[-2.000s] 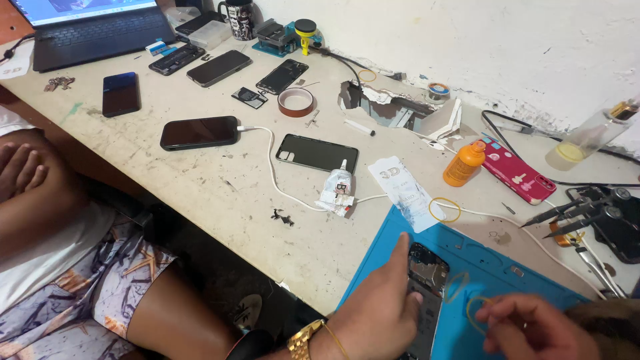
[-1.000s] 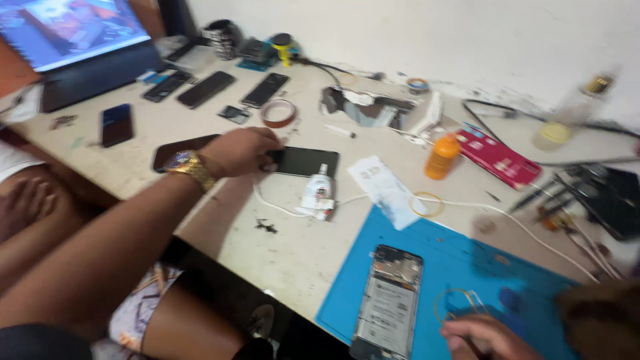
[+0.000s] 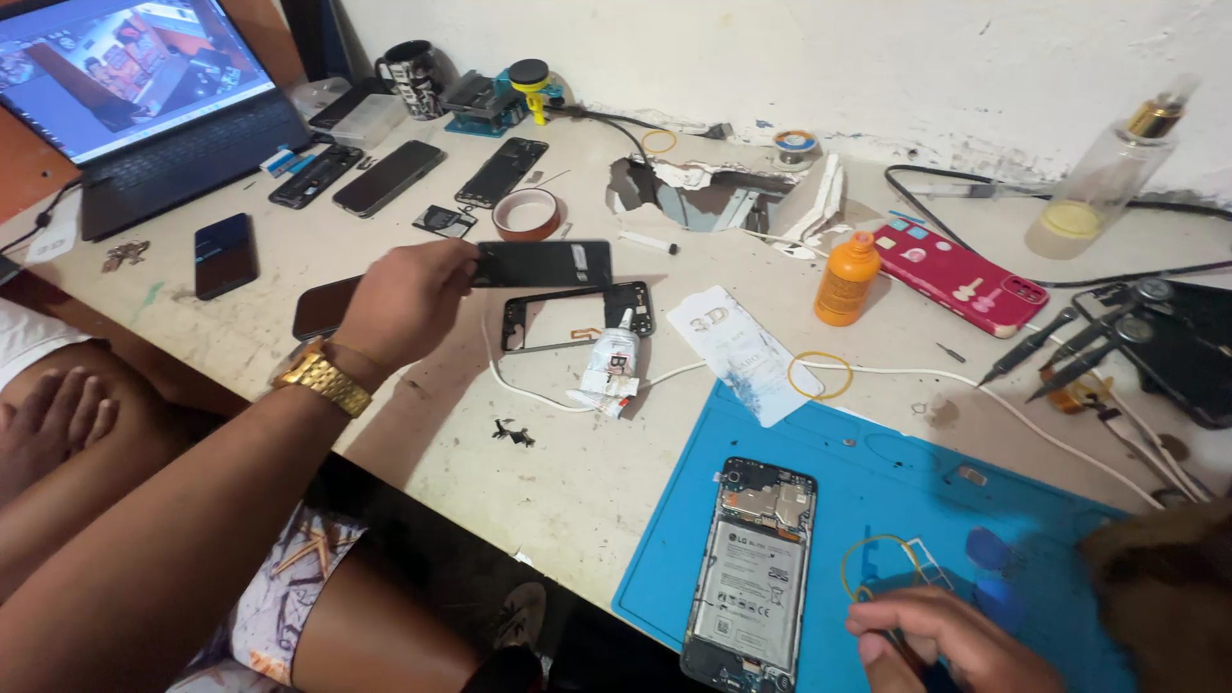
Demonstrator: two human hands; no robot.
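Observation:
My left hand (image 3: 414,298), below a gold watch, grips the left end of a dark rectangular phone panel (image 3: 544,264). Below that panel lies a black phone mid-frame (image 3: 630,308), partly covered by a white glue tube (image 3: 612,366). An opened phone with its battery and circuit board exposed (image 3: 751,577) rests on the blue repair mat (image 3: 664,539). To its right is my right hand (image 3: 924,626), fingers curled, a yellow rubber band (image 3: 847,568) at the fingertips. Something dark shows between thumb and fingers, too hidden to name.
A seated person's hand (image 3: 58,423) is at left, near the laptop (image 3: 192,135). Several phones, a tape roll (image 3: 527,214) and a mug (image 3: 414,82) stand behind. An orange bottle (image 3: 847,279), red phone case (image 3: 962,279), white cable (image 3: 962,375) and tweezers (image 3: 1049,346) lie right.
My left hand has gone from the opened phone to the dark panel at the table's middle and raised it, uncovering the mid-frame. My right hand remains over the mat.

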